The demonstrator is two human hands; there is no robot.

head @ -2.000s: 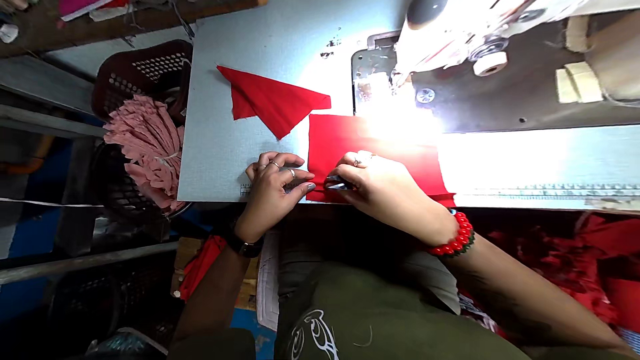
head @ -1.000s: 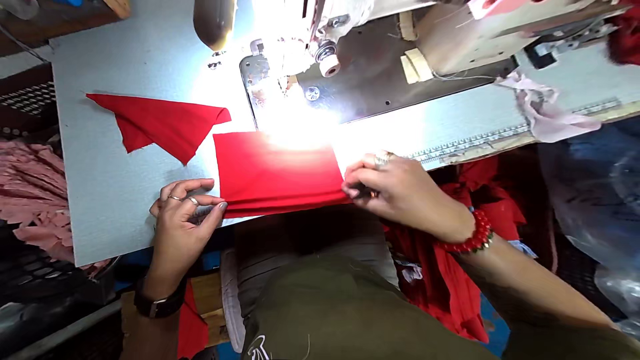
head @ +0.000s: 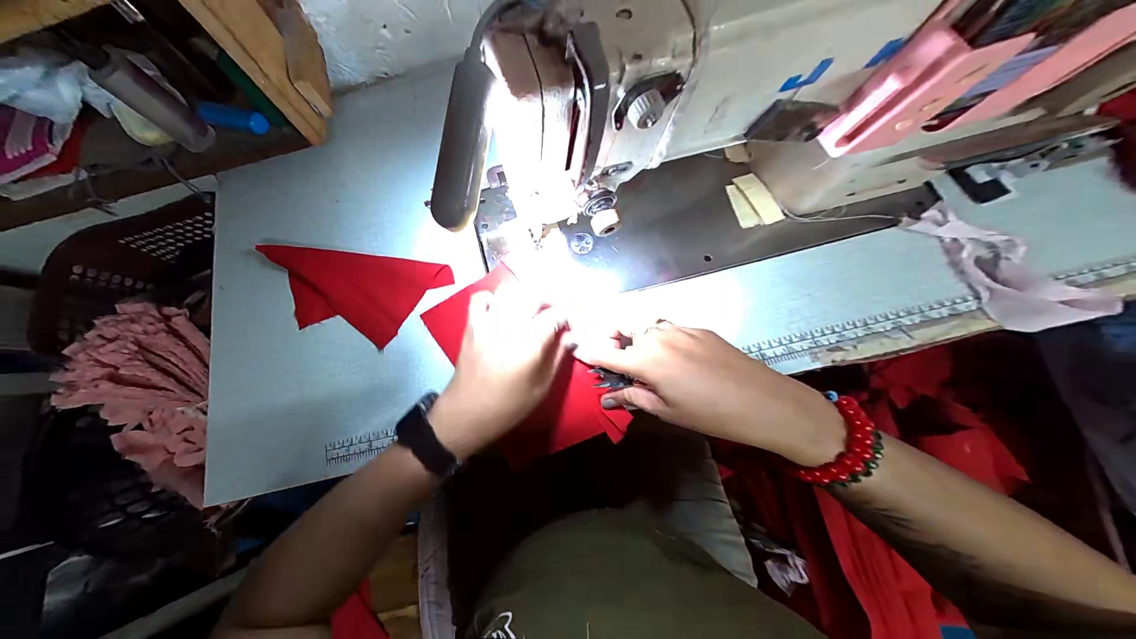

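Observation:
A red fabric piece (head: 568,408) lies turned at an angle below the sewing machine's needle area (head: 540,232), its lower edge hanging over the table's front edge. My left hand (head: 508,359) presses on it, fingertips gripping its upper right edge in the lamp's glare. Close beside, my right hand (head: 688,373) pinches that same edge and also holds a small dark metal tool (head: 612,379), perhaps thread snips, against the palm. To the left, a second red fabric piece (head: 359,288) lies folded to a point on the table.
The machine head (head: 541,115) with its dark lamp (head: 461,142) stands behind my hands. A pale fabric strip (head: 994,266) lies at right near a printed ruler (head: 861,324). Gathered pink fabric (head: 142,382) fills a basket (head: 133,248) at left. A wooden shelf (head: 257,62) is at upper left.
The red piece has turned from lying straight along the table's edge to a slant. My left hand has moved from its left end toward my right hand. The view has shifted.

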